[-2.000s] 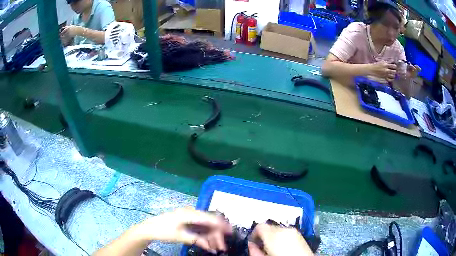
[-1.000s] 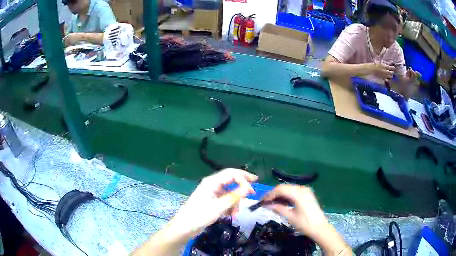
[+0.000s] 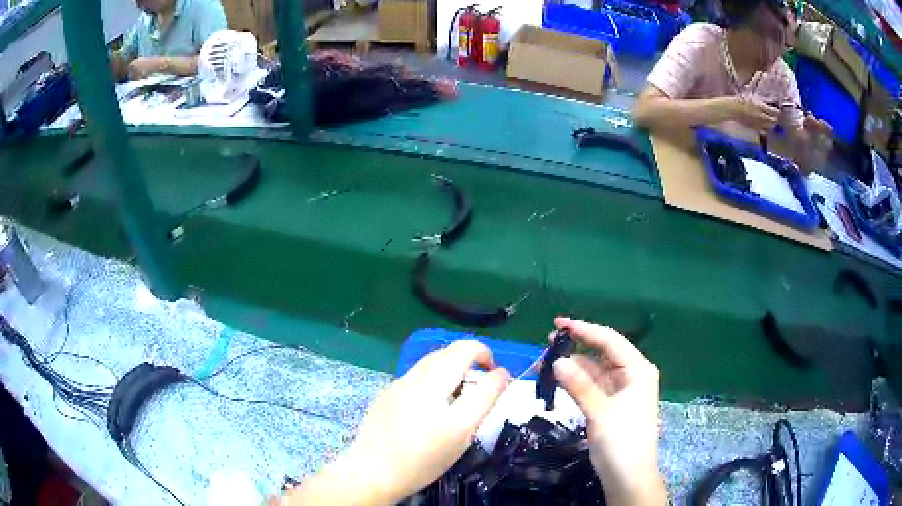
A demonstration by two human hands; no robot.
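Observation:
My right hand [image 3: 623, 395] holds a small black plastic housing [image 3: 553, 370] upright between thumb and fingers, above the blue tray [image 3: 435, 341]. My left hand [image 3: 425, 410] is just to its left, fingertips pinched on a thin pale wire [image 3: 526, 368] that runs to the housing. Below my hands, many black parts [image 3: 524, 469] lie heaped in the tray, on and beside a white liner [image 3: 502, 410]. My hands and forearms hide part of the tray.
Black curved wired pieces [image 3: 460, 304] lie on the green belt [image 3: 326, 267]. A black curved bundle [image 3: 138, 395] with wires is on the bench at left, a black cable coil [image 3: 737, 479] and second blue tray [image 3: 849, 479] at right. Two people sit across the belt. A green post stands at left.
Both hands rose from the heaped parts. The housing is now held upright in my right hand, with my left fingertips on its wire. The curved pieces on the belt have shifted right.

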